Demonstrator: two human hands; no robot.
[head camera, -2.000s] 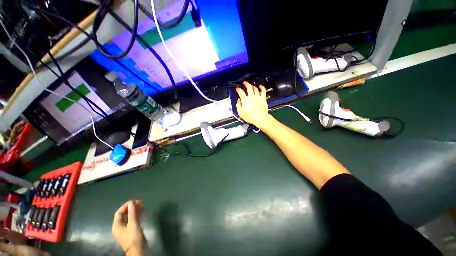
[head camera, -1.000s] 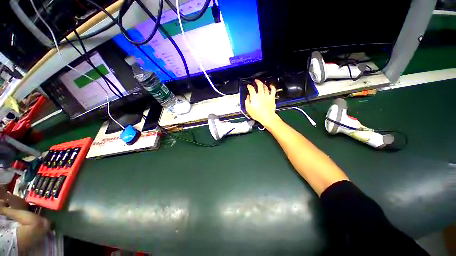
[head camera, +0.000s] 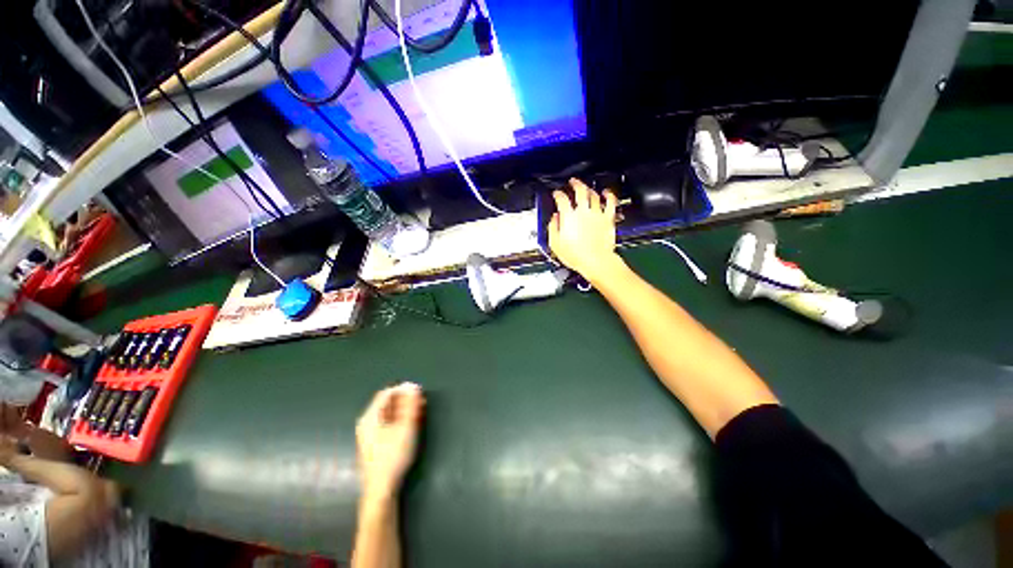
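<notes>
My right hand [head camera: 583, 231] lies palm down with its fingers apart on the dark, blue-edged mouse pad [head camera: 698, 209]; anything under the palm is hidden. A dark rounded mouse [head camera: 660, 200] sits on the pad to the right of the fingers. My left hand [head camera: 389, 427] is above the green bench at the lower middle, with its fingers curled. A tiny whitish spot shows at its fingertips, too small to tell whether it is held. The lit monitor [head camera: 478, 94] stands behind the pad.
White scanners lie at the front middle [head camera: 513, 285], on the right bench [head camera: 794, 291] and on the ledge [head camera: 750, 155]. A water bottle [head camera: 355, 200], blue puck [head camera: 297, 300] and red tray of black devices [head camera: 167, 383] are left. A person's arm [head camera: 67, 477] shows lower left. Cables hang above.
My left hand was out of view a second ago and is now back, further right than two seconds ago. My right hand stays on the pad. The view has shifted.
</notes>
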